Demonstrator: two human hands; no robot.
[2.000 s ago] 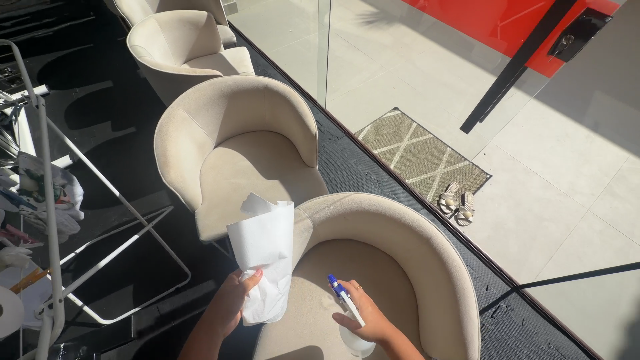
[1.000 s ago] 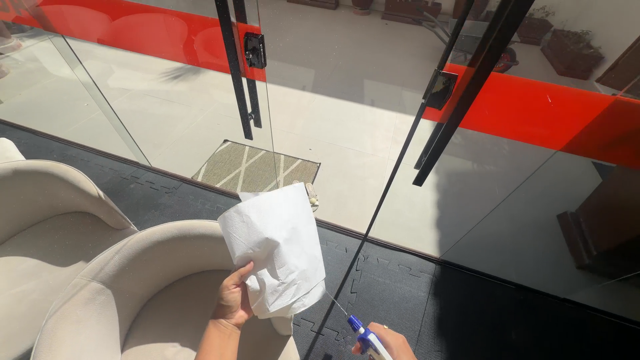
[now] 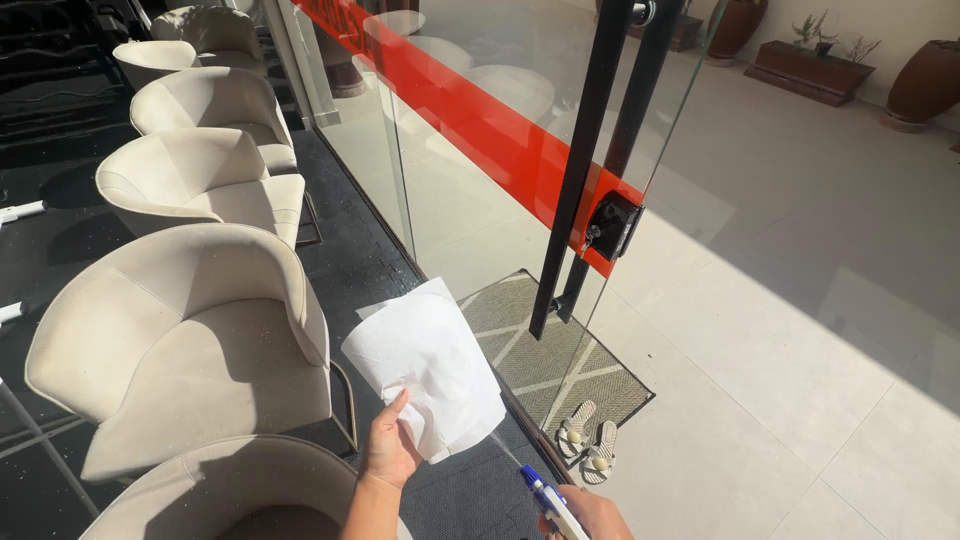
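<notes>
My left hand (image 3: 390, 442) grips several white paper towels (image 3: 431, 360), thumb on top, held up in front of the door. In my right hand (image 3: 589, 514), at the bottom edge, is a spray bottle with a blue and white trigger head (image 3: 547, 495); its body is out of view. A thin jet of liquid runs from the blue nozzle to the lower right part of the towels. Behind and above them stands a glass door (image 3: 480, 97) with a red band (image 3: 487, 150), a long black handle (image 3: 574, 180) and a black lock (image 3: 615, 225) holding keys.
Beige upholstered armchairs (image 3: 187, 315) line the left side on a dark floor (image 3: 337, 217). Beyond the glass lie a patterned doormat (image 3: 600, 375) and a pair of sandals (image 3: 589, 442) on pale tiles. Brown planters (image 3: 810, 71) stand at the far wall.
The view has swung about, and the door handle and lock now appear larger. My hands still hold the towels and the spray bottle. A jet at the nozzle shows one second ago and now.
</notes>
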